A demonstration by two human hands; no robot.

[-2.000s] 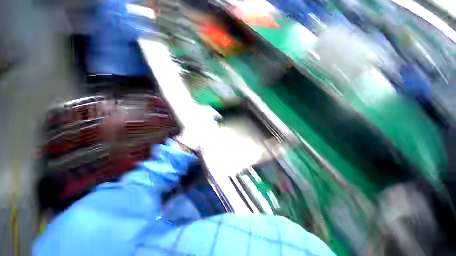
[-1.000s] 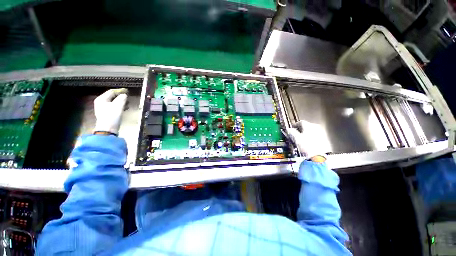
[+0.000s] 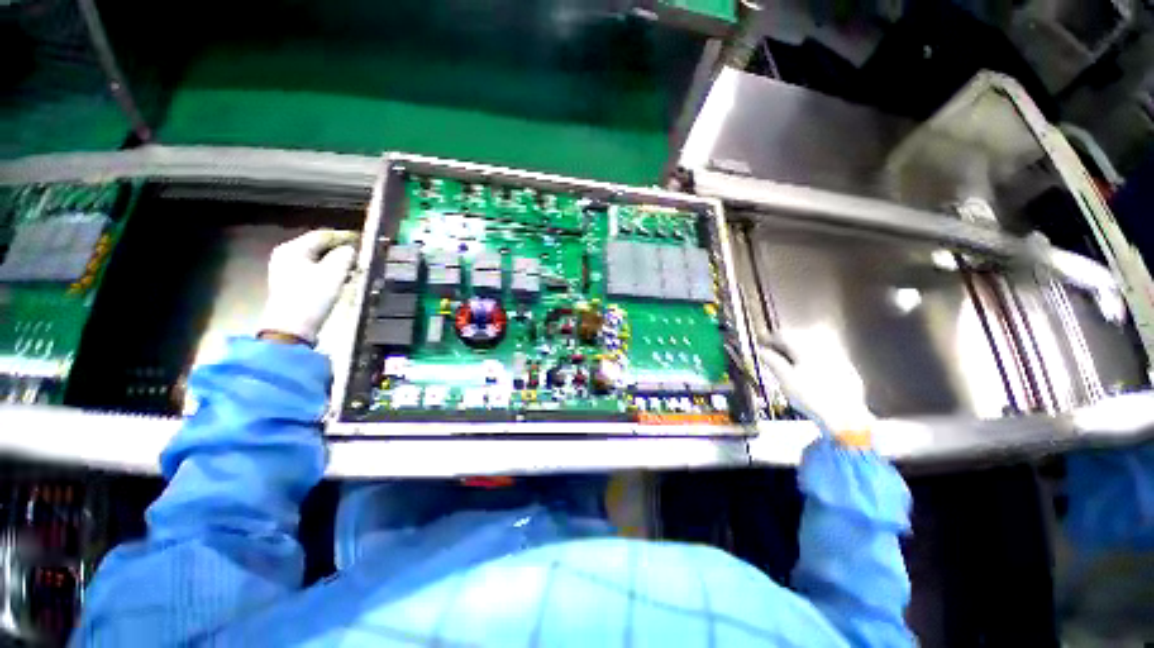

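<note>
A green circuit board [image 3: 538, 285], crowded with parts, lies inside a light-rimmed carrier [image 3: 544, 429] across the conveyor rails. A round red and blue toroid [image 3: 481, 322] stands left of its middle, with grey blocks behind it and at the right. My left hand [image 3: 308, 281], in a white glove, has curled fingers at the carrier's left rim. My right hand [image 3: 816, 380], also white-gloved, has its fingers at the right rim; its exact hold on the rim is partly hidden.
Another green board [image 3: 51, 272] lies on the conveyor at the left edge. Pale conveyor rails [image 3: 936, 437] run across the view. Paired cross bars [image 3: 993, 332] span the conveyor at the right. Trays with orange-red rows [image 3: 53, 544] stand at the lower left. A green surface [image 3: 418, 120] lies behind the line.
One second ago my left hand was apart from the carrier; now its fingers are at the left rim. My right hand stays at the right rim. The view has shifted slightly.
</note>
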